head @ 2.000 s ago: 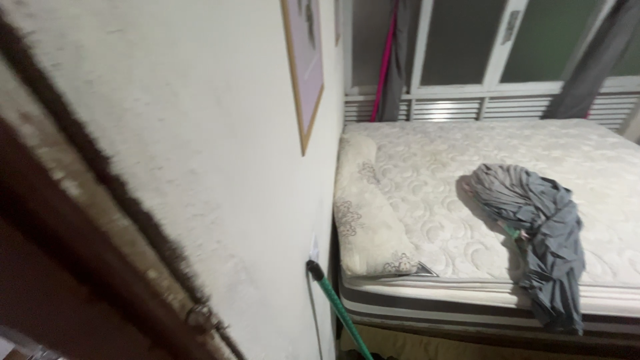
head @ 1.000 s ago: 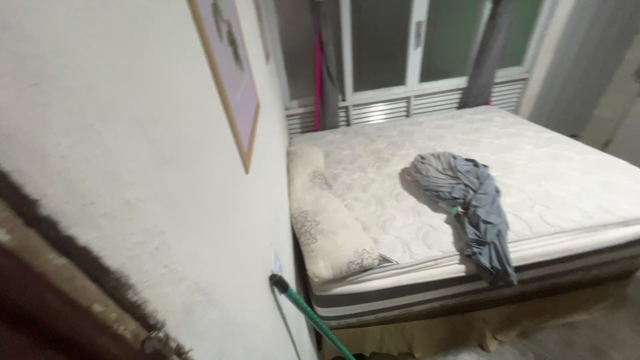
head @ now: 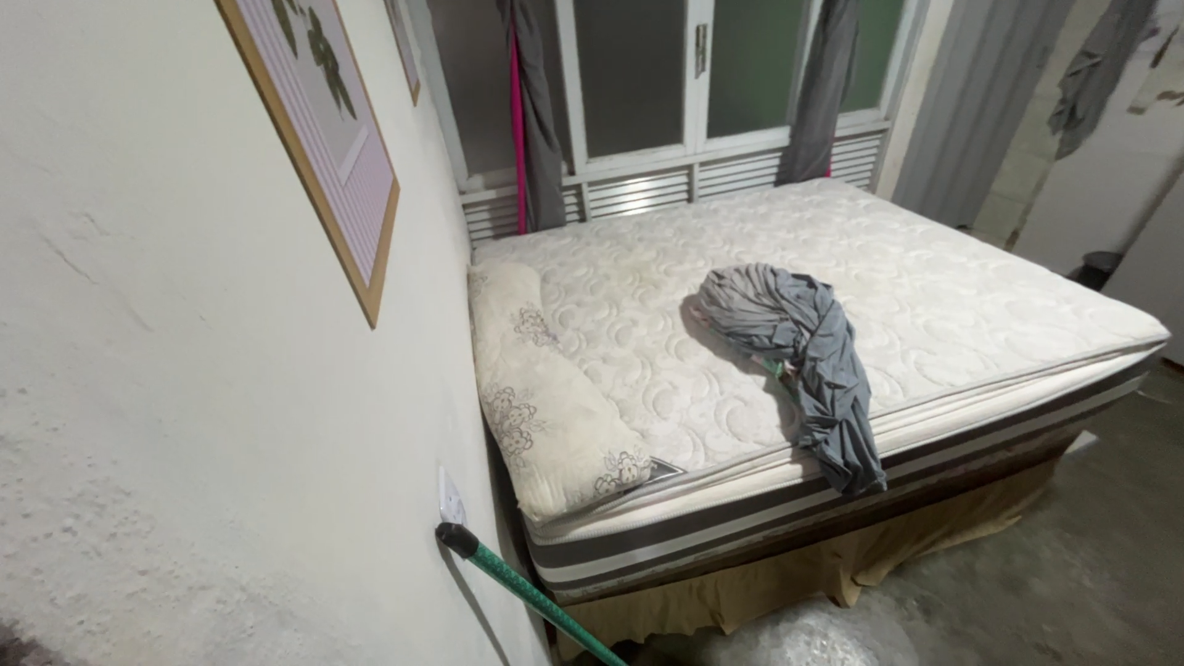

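Note:
Neither my left hand nor my right hand shows in the head view. A bare quilted mattress (head: 629, 287) lies on a bed beside the left wall. Along its wall side rests a cream pillow (head: 546, 416) with dark floral prints. A crumpled grey cloth (head: 814, 342) lies on the mattress and hangs over the near edge, with a bit of green and pink showing by its fold. A green pole (head: 536, 597) with a black end cap leans against the wall near the bed's corner; its lower end is out of view.
Framed pictures (head: 370, 231) hang on the left wall (head: 305, 444), above a white wall plate (head: 450, 499). Grey curtains (head: 819, 88) hang at the window (head: 629, 74). A tan bed skirt (head: 786, 583) reaches down to the floor (head: 1045, 573). A dark bin-like object (head: 1098, 268) stands beyond the bed.
The view has swung right and moved forward, so the dark edge at the left has mostly left the frame. The cloth, pillow and pole appear unmoved.

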